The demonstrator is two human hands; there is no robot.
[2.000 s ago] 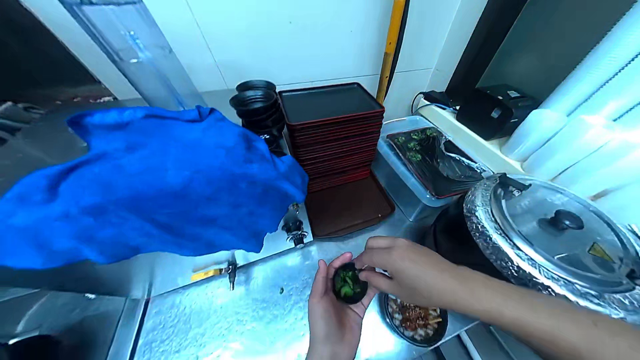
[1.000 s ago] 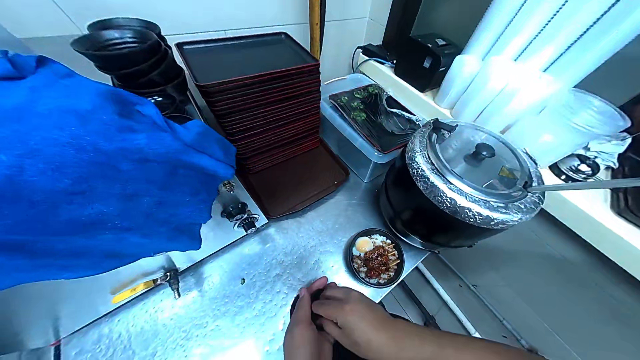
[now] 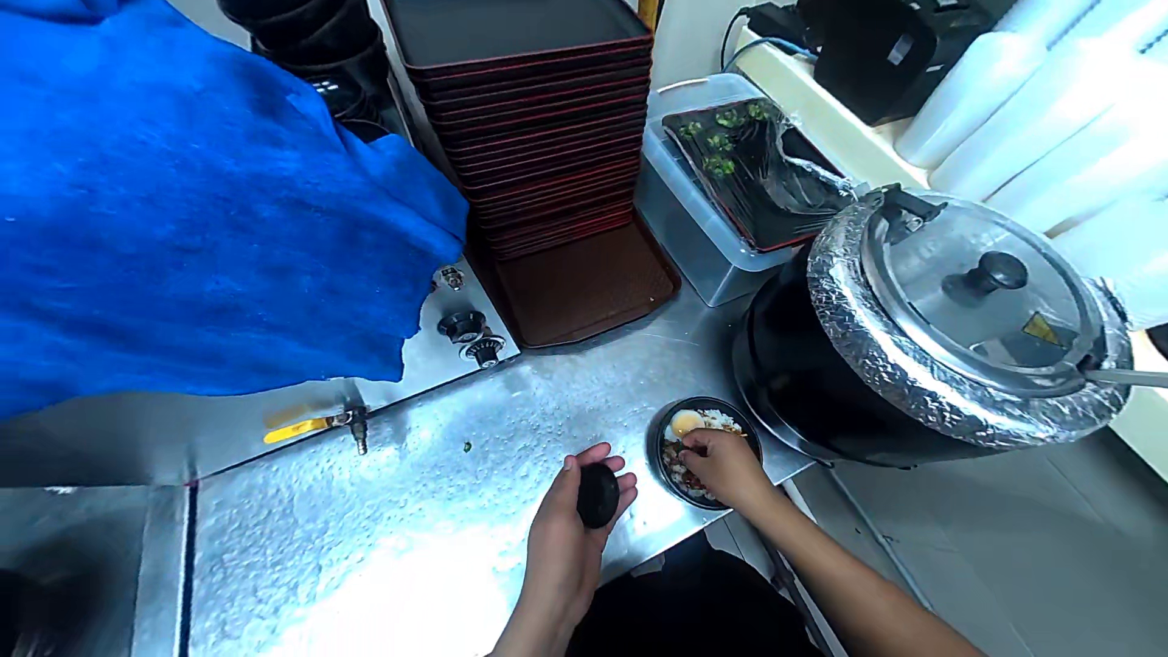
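My left hand (image 3: 570, 516) is palm up and holds a small black bowl (image 3: 598, 495), tilted so that its inside does not show. To its right, a black bowl (image 3: 659, 447) of rice with an egg half (image 3: 686, 422) and brown topping stands near the counter's front edge. Over that bowl is my right hand (image 3: 727, 467), its fingertips bunched at the food beside the egg. Whether something is pinched between them is hidden.
Stacked dark trays (image 3: 547, 137) stand behind on a brown tray (image 3: 589, 283). A plastic tub (image 3: 689, 219) bears a wrapped tray of green herbs. A foil-rimmed soup warmer (image 3: 821, 365) stands at right. A blue cloth (image 3: 201, 210) and a yellow-handled valve (image 3: 301, 430) are at left.
My right hand has left the small black bowl in my left hand, where green leaves showed earlier, and moved over the rice bowl. The view has shifted.
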